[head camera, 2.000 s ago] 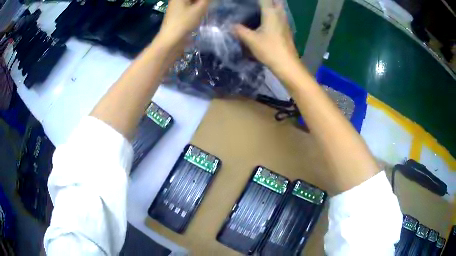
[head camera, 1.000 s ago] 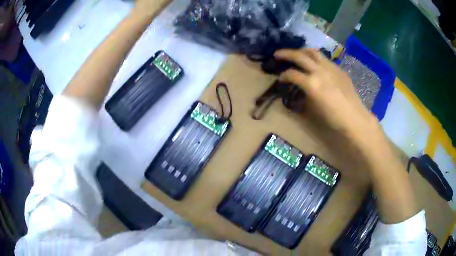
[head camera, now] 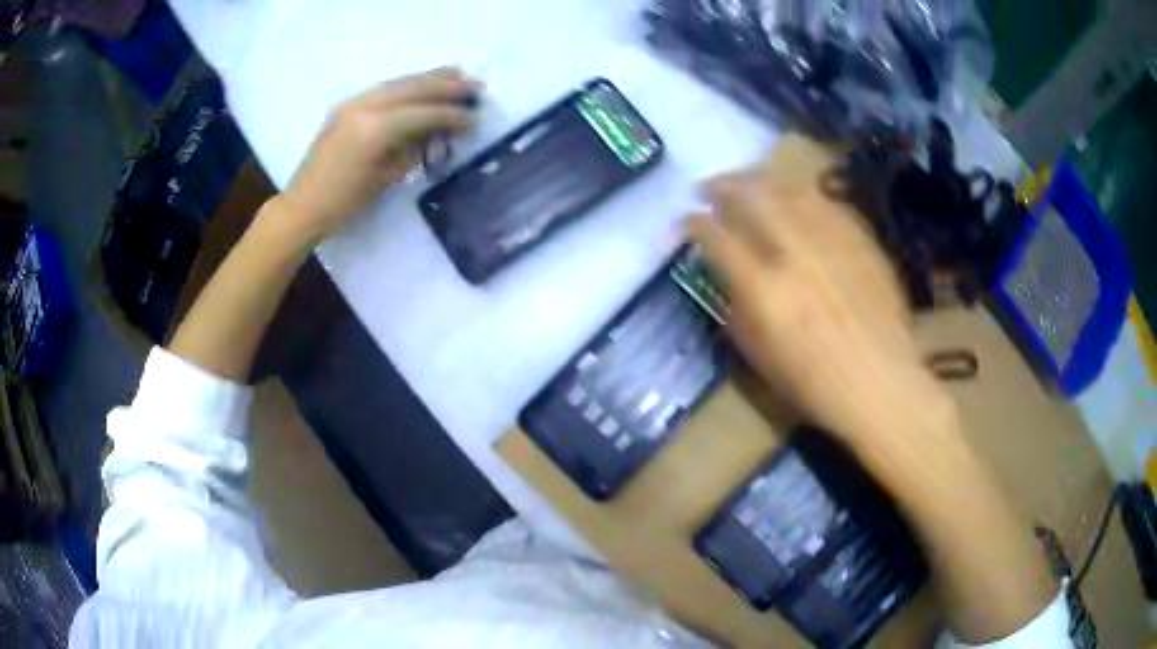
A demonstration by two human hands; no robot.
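My left hand is at the upper left with its fingertips closed on a small black lanyard, beside a black power bank case on the white top. My right hand is blurred and over the circuit board end of a second case; what its fingertips hold cannot be made out. Two more cases lie side by side below my right forearm, which hides part of them. Green circuit boards show at the upper ends of two cases.
A tangled pile of black lanyards lies beside a clear plastic bag. A blue tray with grey contents stands at the right. A loose black loop lies on the cardboard mat. A black screwdriver is at the right edge.
The view has shifted left. My left hand has come into view with a lanyard. My right hand has moved from the lanyard pile to the second case.
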